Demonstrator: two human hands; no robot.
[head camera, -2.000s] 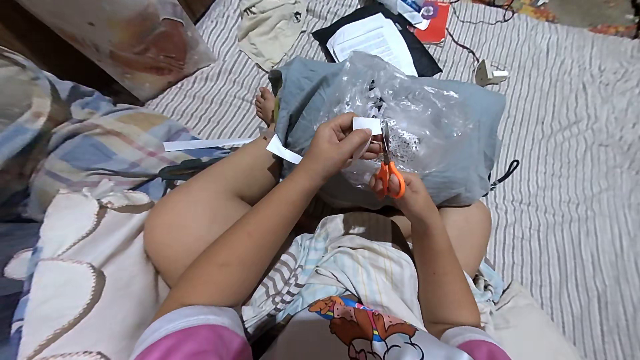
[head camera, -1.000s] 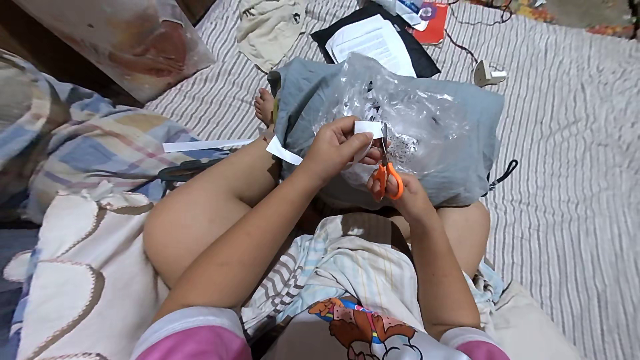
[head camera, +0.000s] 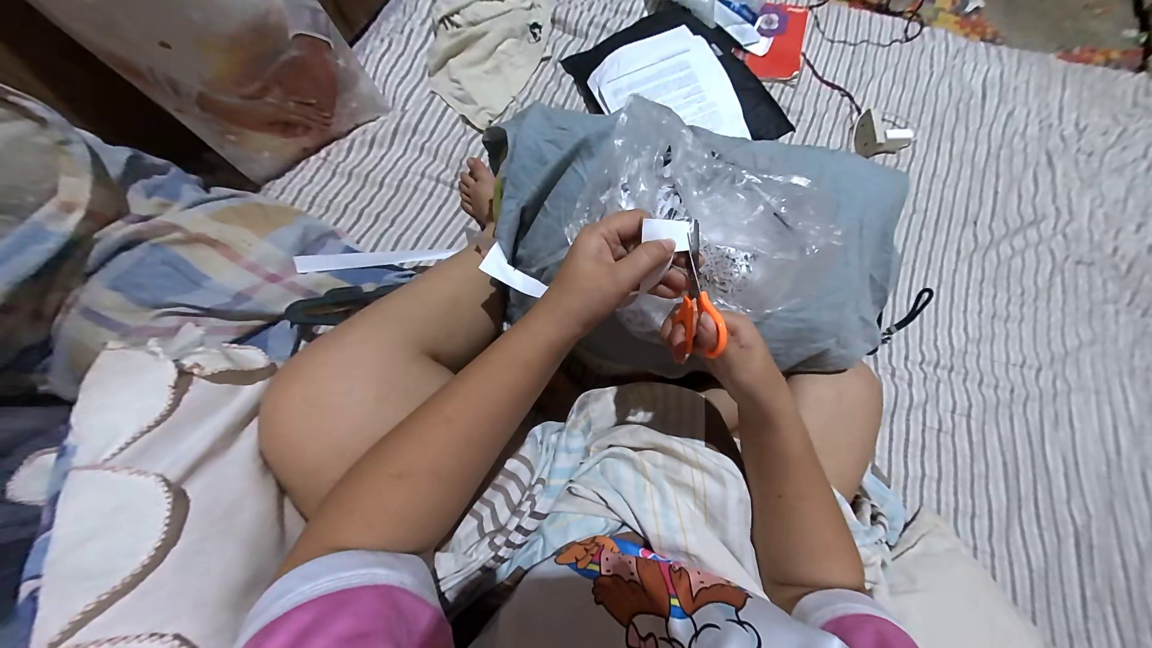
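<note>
My left hand (head camera: 616, 265) pinches a small piece of white paper (head camera: 661, 232) between thumb and fingers. In my right hand (head camera: 724, 342) is a pair of scissors with orange handles (head camera: 714, 324), its blades pointing up at the paper's right edge. Under both hands a clear plastic bag (head camera: 756, 216) with small dark and white bits in it lies on a grey pillow (head camera: 855, 216) across my lap. A curved white paper strip (head camera: 510, 273) shows beside my left forearm, and a longer straight strip (head camera: 373, 260) lies farther left.
Beyond the pillow, printed sheets (head camera: 670, 79) rest on a black pouch (head camera: 585, 63), near a red booklet (head camera: 781, 45) and a beige cloth (head camera: 486, 58). A white plug-like object with a cord (head camera: 877, 135) is at the right. A plaid blanket (head camera: 180, 261) is bunched at left on the striped bedsheet (head camera: 1017, 270).
</note>
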